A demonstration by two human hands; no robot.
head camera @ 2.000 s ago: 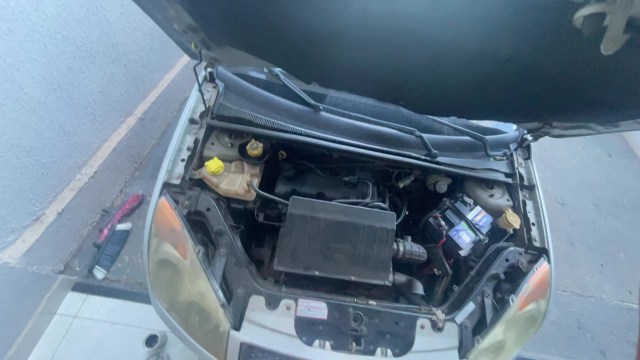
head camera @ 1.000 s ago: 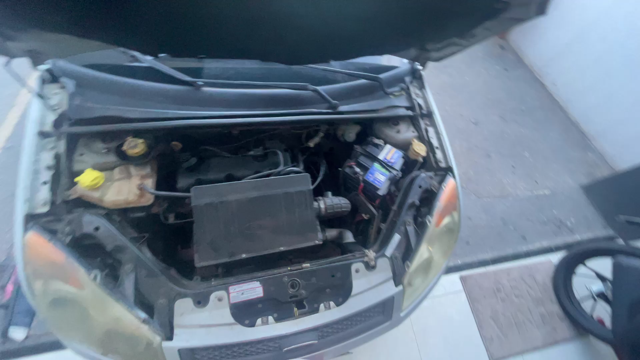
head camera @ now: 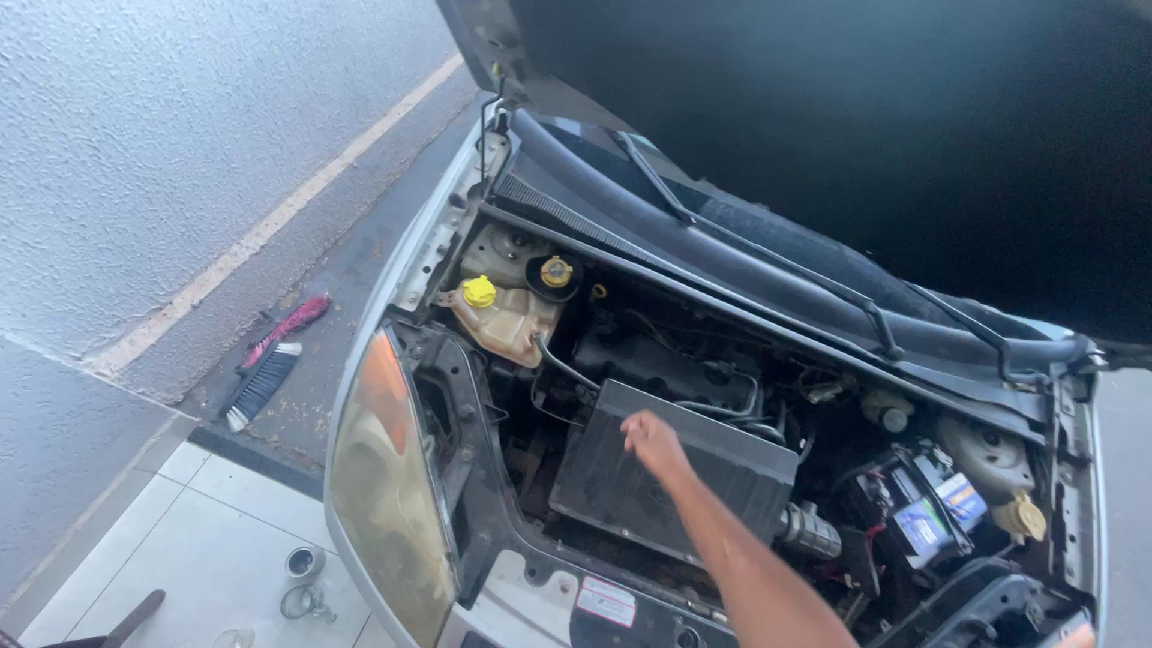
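My right hand reaches in from the bottom edge over the black air filter housing of an open car engine bay. Its fingers are curled, and nothing shows in them; whether it touches the housing I cannot tell. Left of the hand sits the translucent coolant reservoir with a yellow cap. Behind that is a reservoir with a dull yellow cap. A ribbed air hose leaves the housing on the right, near the car battery. My left hand is out of view.
The raised hood overhangs the bay. The left headlight borders white floor tiles, where a metal cup and a glass mug stand. A brush head lies by the textured wall.
My right hand has come into view over the air filter housing. The view has swung left and tilted since a second ago.
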